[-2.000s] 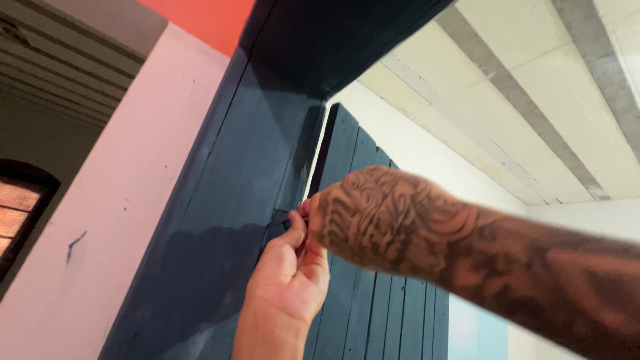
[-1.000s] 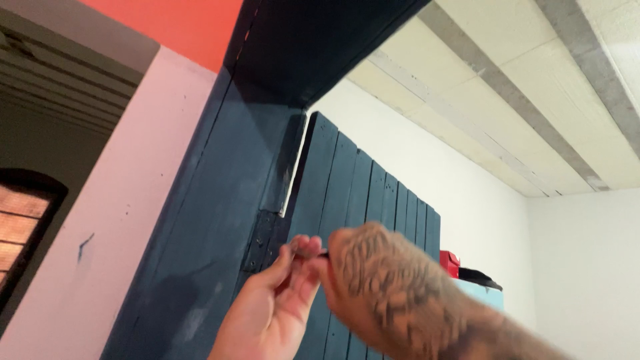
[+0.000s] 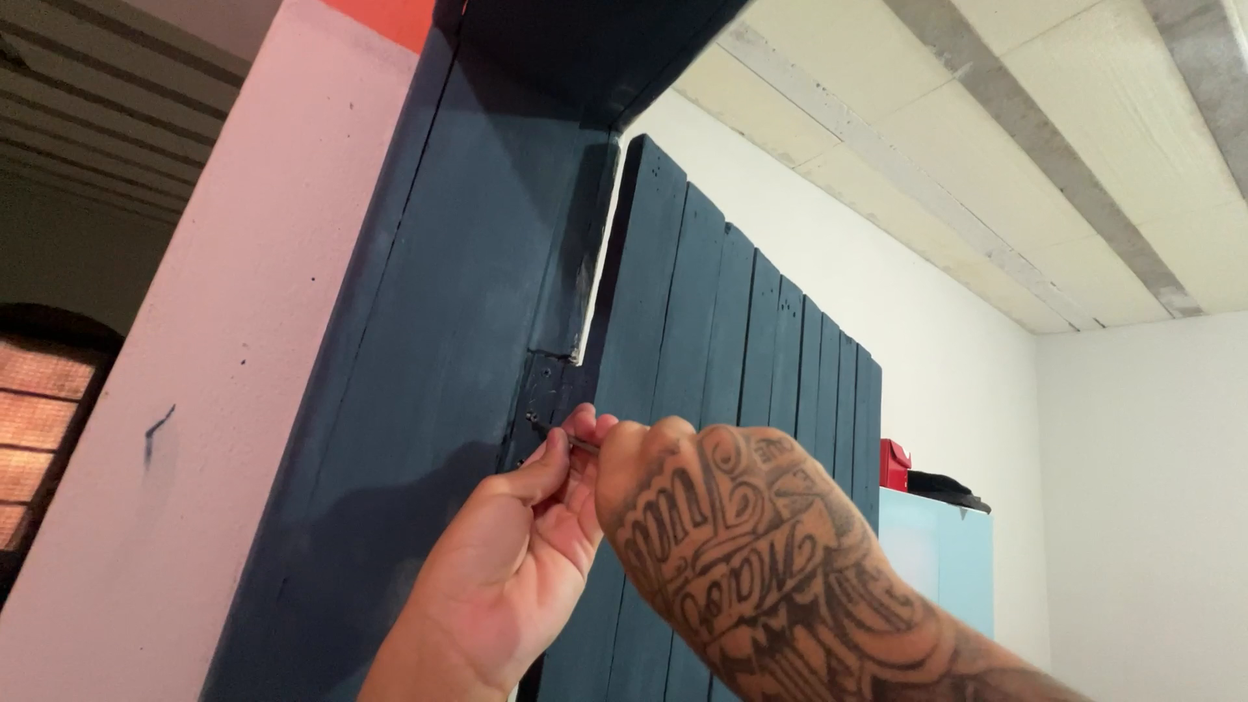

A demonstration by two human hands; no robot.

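Observation:
My right hand (image 3: 726, 526) is closed around a tool whose handle it hides; a thin metal shaft (image 3: 583, 445), like a screwdriver's, comes out toward the hinge. Thumb and fingertips of my left hand (image 3: 517, 556) pinch around that shaft near its tip. The tip is at or close to a screw (image 3: 532, 416) in the dark hinge plate (image 3: 548, 375), which sits on the blue wooden door frame (image 3: 448, 292). Whether the tip touches the screw I cannot tell. Beside the frame stands the blue plank door (image 3: 717, 292), swung open, its lower part hidden behind my hands.
A pink wall (image 3: 234, 292) borders the frame on the left, with a barred window (image 3: 39, 419) beyond. Behind the door are a light-blue cabinet (image 3: 941, 556), a red box (image 3: 894, 464) and a dark cloth-like item (image 3: 941, 490) on top.
Both hands were over the hinge at first, then lower and to its right a second ago; now the shaft's tip is at the hinge plate again. The view has shifted somewhat.

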